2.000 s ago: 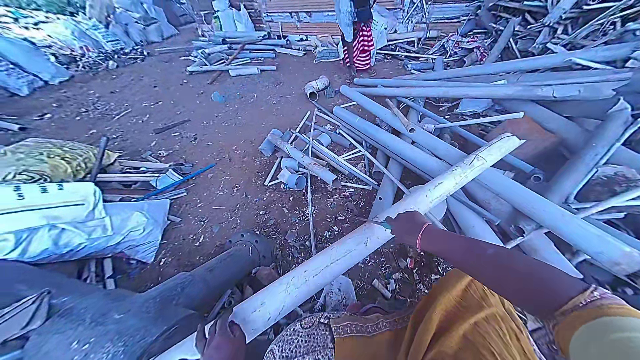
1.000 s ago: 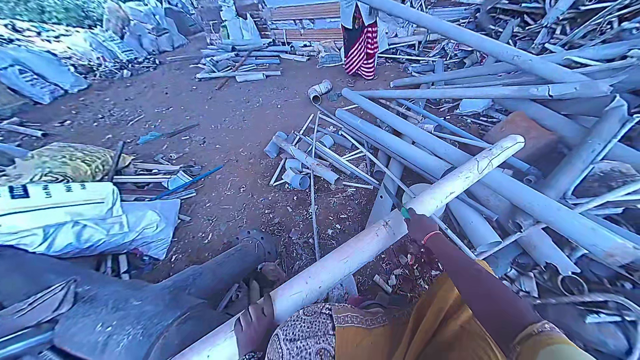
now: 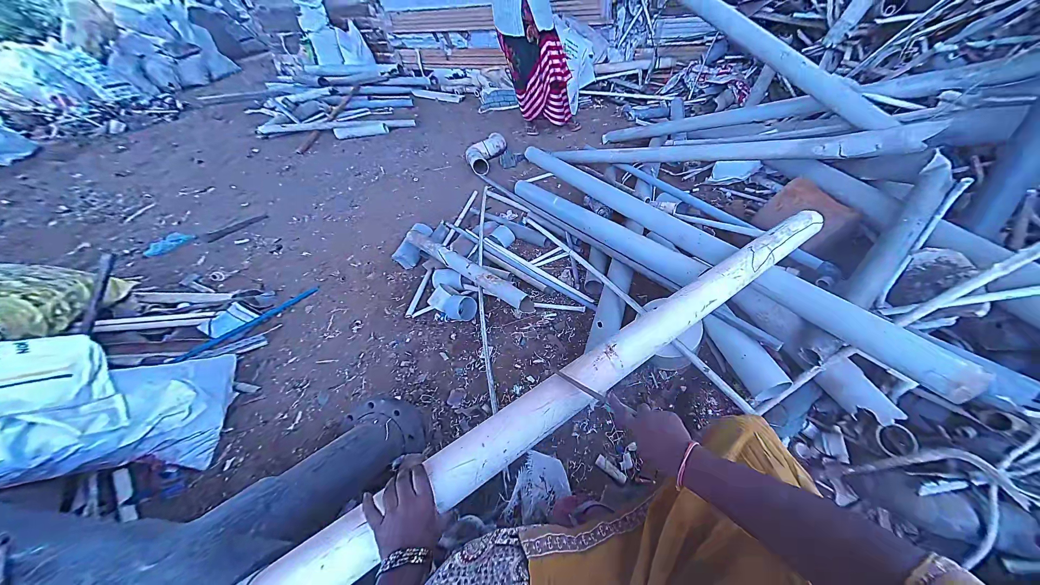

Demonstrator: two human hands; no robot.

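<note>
A long whitish plastic pipe (image 3: 626,349) lies slanted across my front, from the bottom left up to the right. My left hand (image 3: 406,504) rests on its lower part, fingers spread over the top, with a dark beaded band at the wrist. My right hand (image 3: 650,431), with a pink thread at the wrist, is closed around the end of a thin dark tool, perhaps a blade (image 3: 581,386), which lies across the pipe's upper surface. The handle is mostly hidden in my fingers.
Grey plastic pipes (image 3: 731,301) are heaped at the right. Short pipe pieces (image 3: 471,268) lie on the dirt ahead. A dark flanged pipe (image 3: 325,479) and white sacks (image 3: 154,406) are at the left. A person in a striped skirt (image 3: 548,77) stands at the back.
My right hand has moved from on top of the pipe to its near side, and the thin tool now shows across the pipe. At the back right, a long pipe has been lowered toward the heap.
</note>
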